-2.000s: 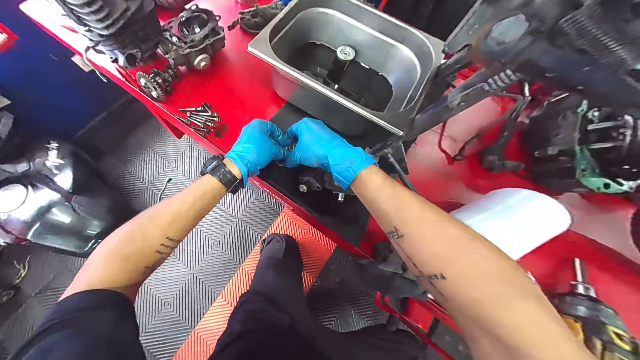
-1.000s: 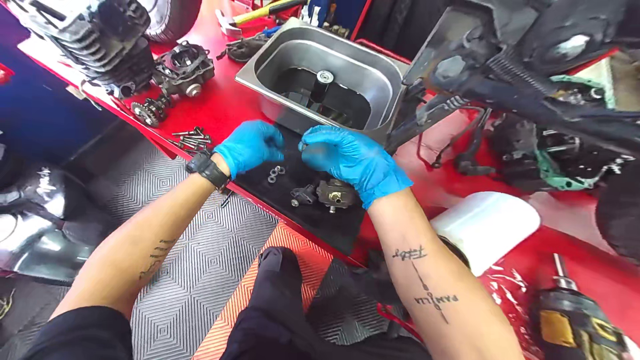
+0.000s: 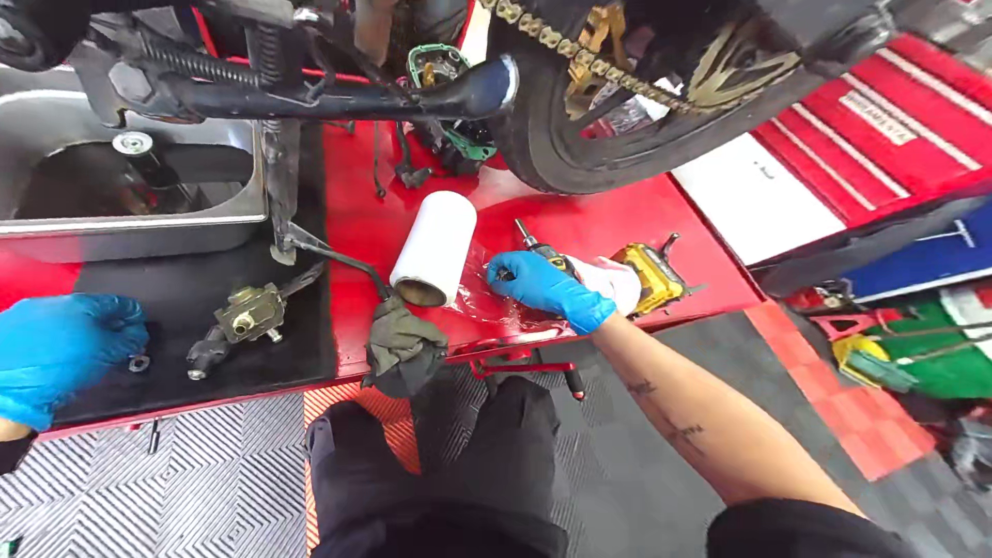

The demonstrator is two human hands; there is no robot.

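Note:
My left hand (image 3: 74,345), in a blue glove and somewhat blurred, is low over the black mat (image 3: 163,310), beside a small metal nut (image 3: 139,363); whether it holds anything cannot be told. Right of it a metal part with a brass-coloured fitting (image 3: 249,314) lies on the mat. My right hand (image 3: 527,280), also gloved, has its fingers curled around a small dark piece over crumpled clear plastic (image 3: 488,306). Close by that hand lies a yellow and black cordless power tool (image 3: 655,275), with something white partly over it. A white paper roll (image 3: 438,240) lies to its left.
A steel basin (image 3: 132,240) with dark liquid and a cylindrical part stands at the left. A motorcycle's rear tyre (image 3: 558,167), chain (image 3: 577,53) and stand (image 3: 283,186) are over the red bench. A dark rag (image 3: 403,345) hangs at its front edge. A red tool chest (image 3: 876,147) is at the right.
The view has swung far to the right. My right hand has moved from above the mat, near the basin, to beside the power tool. My hands are now far apart.

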